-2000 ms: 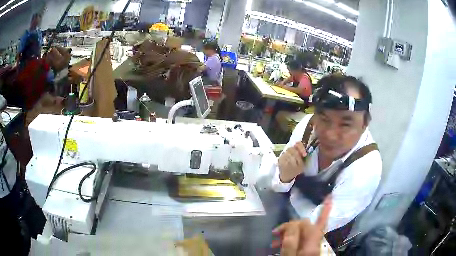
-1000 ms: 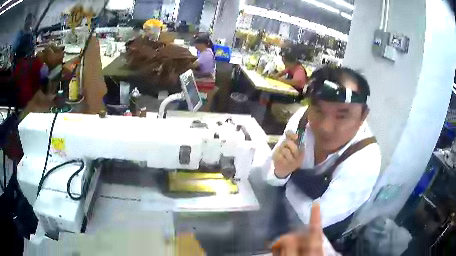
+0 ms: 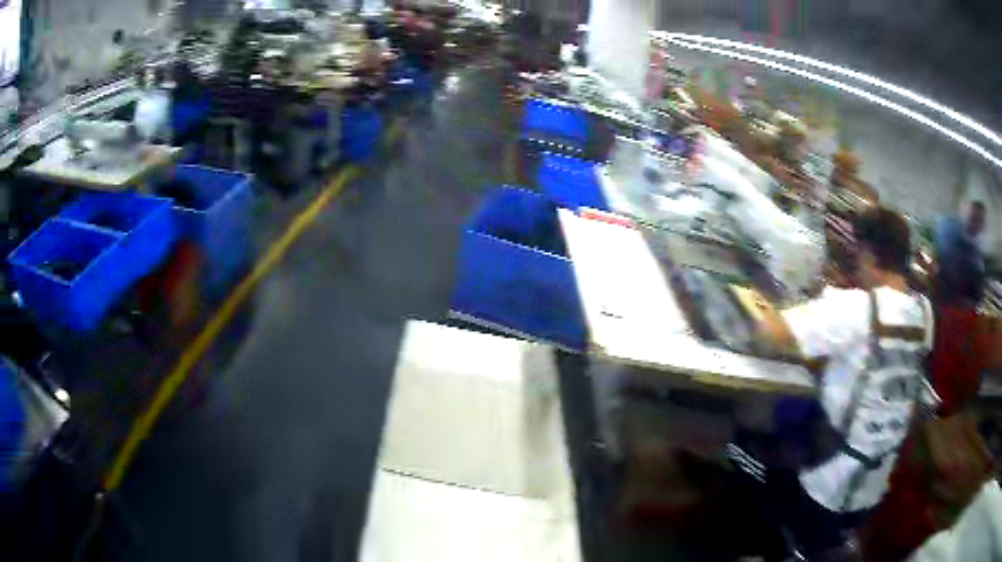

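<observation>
No hand of mine shows in the head view. The picture is blurred. Nearest in front of me is a pale, long table top or board, running from the bottom edge up to the middle. Beyond it stands a large blue tote with a dark inside; what it holds cannot be told. To its right is a white machine table, with a large white machine behind it.
A person in a white top is at the machine table on the right. Blue totes stand at the left. A yellow floor line runs along the grey floor. More blue totes stand farther back.
The view has swung away from the white pattern sewer and the person with the headband to an aisle. The hand with a raised finger at the bottom is out of the picture.
</observation>
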